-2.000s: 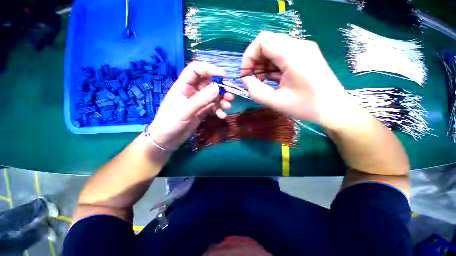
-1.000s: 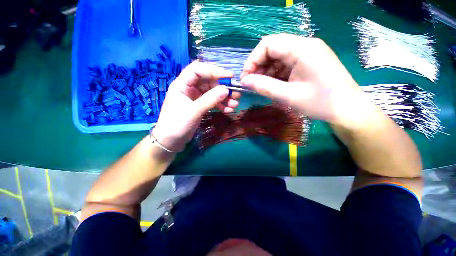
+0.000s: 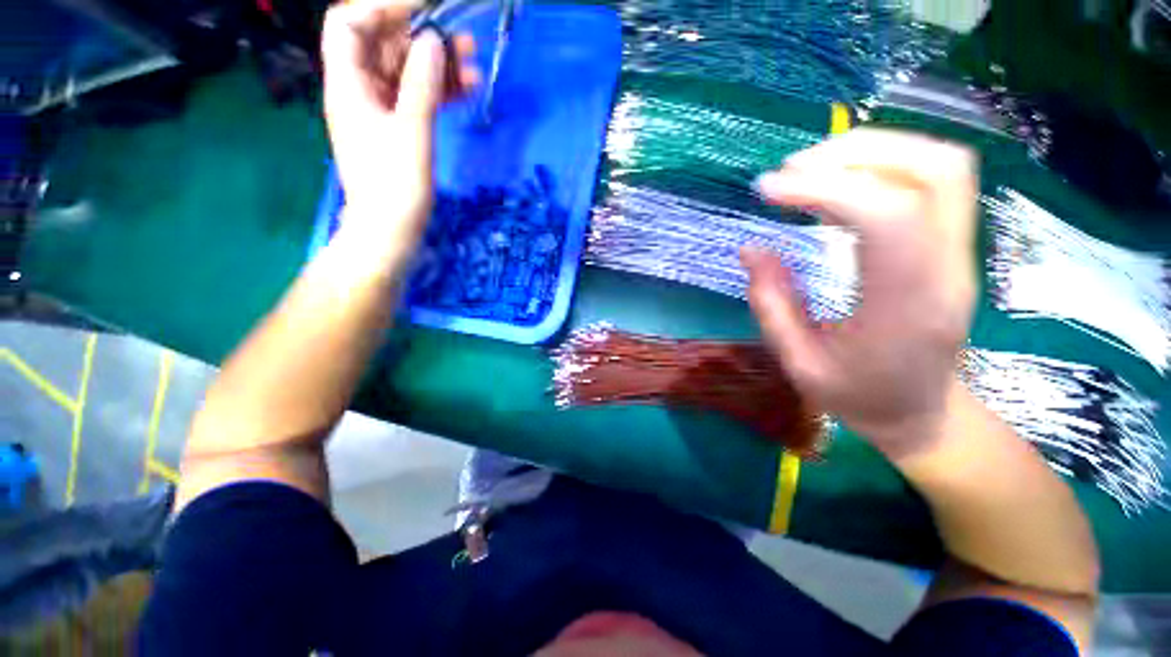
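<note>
My left hand (image 3: pixel 385 103) is at the far left part of the blue parts tray (image 3: pixel 565 276), near the picture's top edge. Its thumb and fingers are closed on a small dark connector housing (image 3: pixel 430 22), blurred and partly hidden by the fingers. Thin wires (image 3: pixel 501 51) of a harness lie in the tray's far end beside the hand. Loose dark-blue housings (image 3: pixel 494 250) are heaped in the tray's near part. My right hand (image 3: pixel 873 282) is blurred, empty, thumb and fingers apart, over the right end of the violet-white wires (image 3: pixel 706 244).
Brown wires (image 3: pixel 681 372) lie nearest me, green wires (image 3: pixel 713 141) beyond the violet-white ones, and blue-green wires (image 3: pixel 758 51) farther back. White wires (image 3: pixel 1085 270) and black-and-white wires (image 3: pixel 1066 417) lie at right. A yellow strip (image 3: pixel 785 494) marks the green table.
My left hand has moved away from the right hand to the tray's far end. My right hand has let go of the wires and housing, opened and moved right. The view has shifted and tilted.
</note>
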